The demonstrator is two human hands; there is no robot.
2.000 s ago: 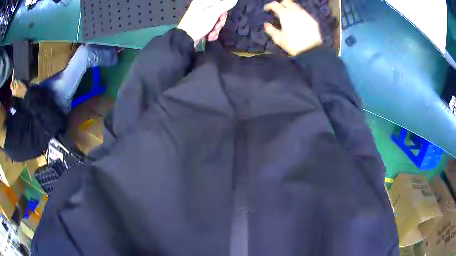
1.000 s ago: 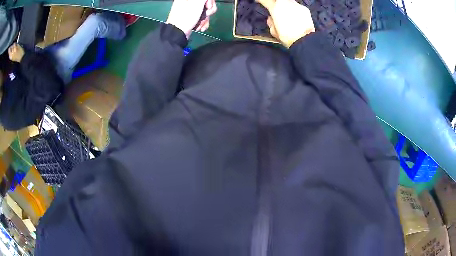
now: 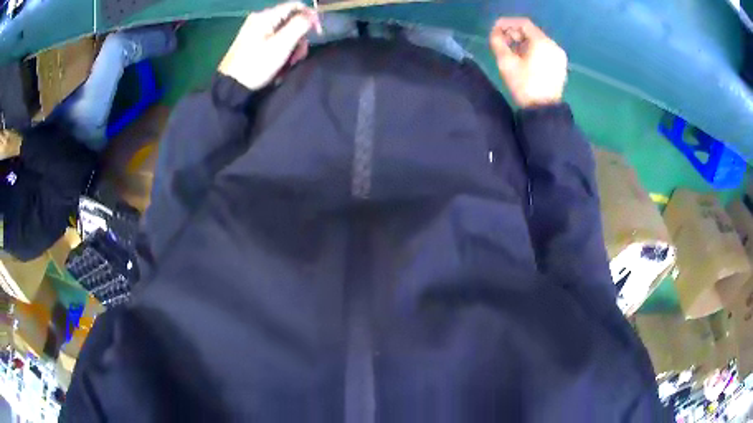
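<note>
My left hand (image 3: 268, 48) is near the top edge, left of centre, above my lap, with its fingers curled; something small and dark may show between the fingers, but it is blurred. My right hand (image 3: 532, 66) is at the upper right beside the green bench edge (image 3: 611, 49), thumb and fingertips drawn together around a small dark spot that I cannot make out. A thin strip of brown cardboard (image 3: 371, 4) shows at the top edge; what it holds is out of view. Part of a dark perforated sheet (image 3: 124, 8) shows at the upper left.
A seated person in dark clothing (image 3: 54, 186) is at the left. A blue stool (image 3: 710, 157) is under the bench at the right. Brown cartons (image 3: 702, 248) stand at the lower right. Black lattice-like material (image 3: 107, 260) lies at the lower left.
The view has shifted, so the box of black pads has left the picture except for a cardboard strip. My right hand is out of the box and further right. My left hand is more curled.
</note>
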